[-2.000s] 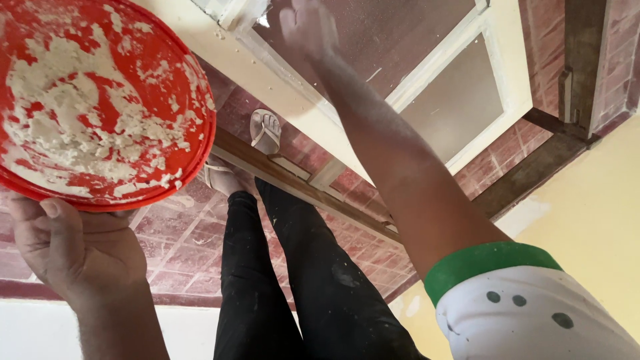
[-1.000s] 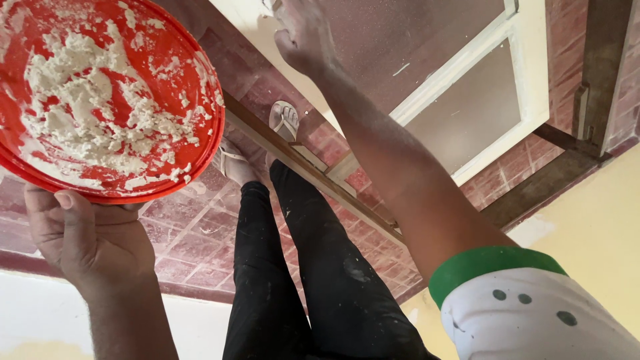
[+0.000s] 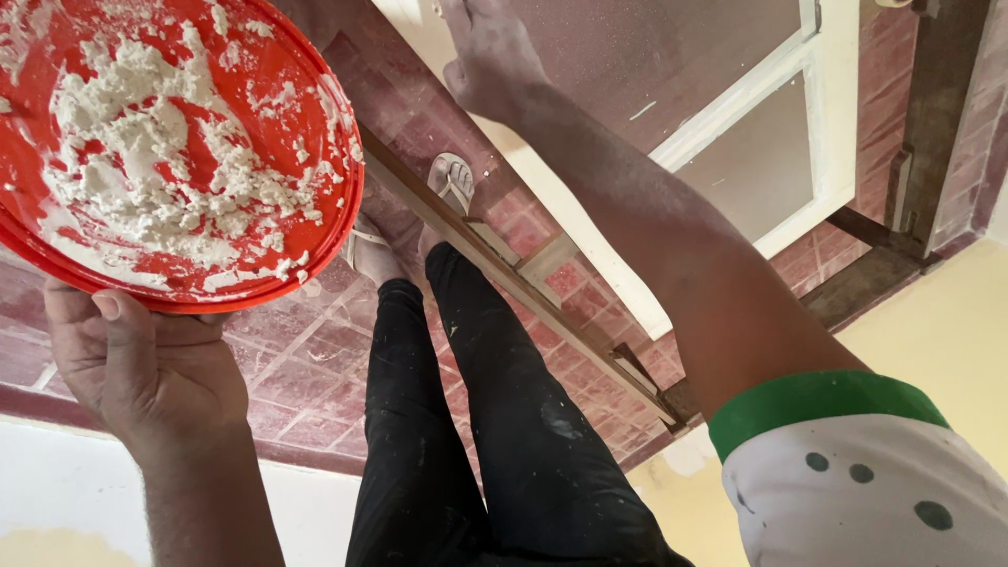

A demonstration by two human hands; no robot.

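Observation:
A round red plastic lid (image 3: 319, 102) bears a heap of white, crumbly putty (image 3: 134, 134). My left hand (image 3: 150, 362) grips its lower edge, the thumb in front and the fingers underneath. At the top of the view my right hand (image 3: 500, 59) is stretched over the edge of a cream-painted panelled door (image 3: 835, 102). Its fingers are curled and partly cut off by the frame's top edge, so whether it holds anything does not show. White strips border the door's brown panels (image 3: 756, 150), and pale dust coats the forearm.
A long wooden rail (image 3: 472, 248) crosses beside my sandalled feet (image 3: 453, 181) on dusty red floor tiles (image 3: 307, 386). Dark wooden beams (image 3: 937, 118) with small blocks stand at the right. Yellow wall (image 3: 945, 315) shows at the lower right and white wall (image 3: 63, 472) at the lower left.
Over the two seconds my right hand has shifted toward the top edge of the view. The left hand keeps hold of the red lid. The view has moved slightly.

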